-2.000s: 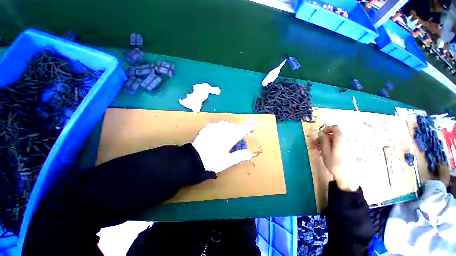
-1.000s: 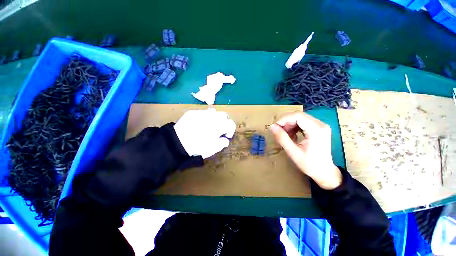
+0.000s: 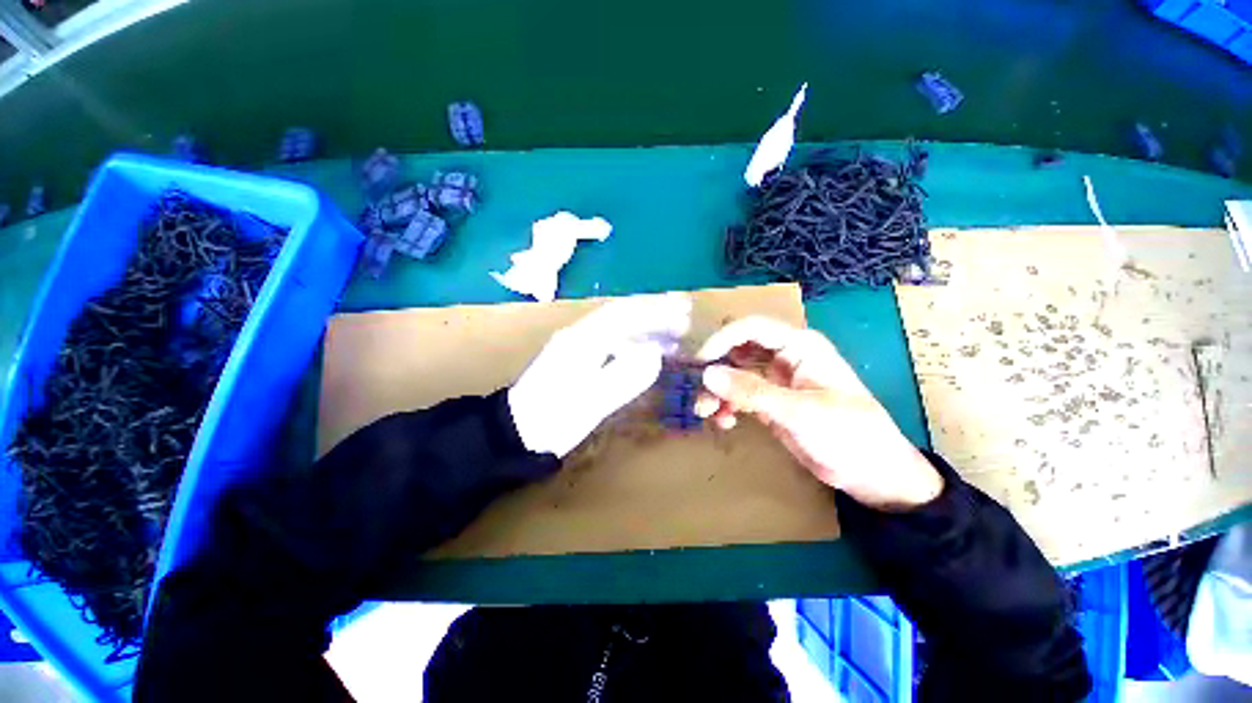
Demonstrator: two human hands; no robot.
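A small dark blue ribbed block [image 3: 680, 394] is between my hands, over the tan cardboard mat [image 3: 412, 467]. My left hand [image 3: 590, 374], in a white glove, is at the block's upper left; glare hides whether its fingers grip anything. My bare right hand [image 3: 831, 419] is at the block's right side, thumb and forefinger pinched at its top right corner. A thin dark strand, seemingly a rubber loop [image 3: 696, 361], shows at these fingertips; its far part is hidden. Whether the block rests on the mat or is lifted cannot be told.
A black loop pile [image 3: 838, 220] lies behind my right hand, with a white bottle [image 3: 777, 142] beside it. White crumpled tissue [image 3: 553, 253] and several blocks [image 3: 412, 217] lie behind the mat. A blue bin [image 3: 227, 426] stands left, a speckled mat [image 3: 1085, 398] right. Blocks sit on the green conveyor.
My right hand went from the loop pile's front side to my mat, then moved left to the block. My left hand moved right toward it. The view turned and shifted.
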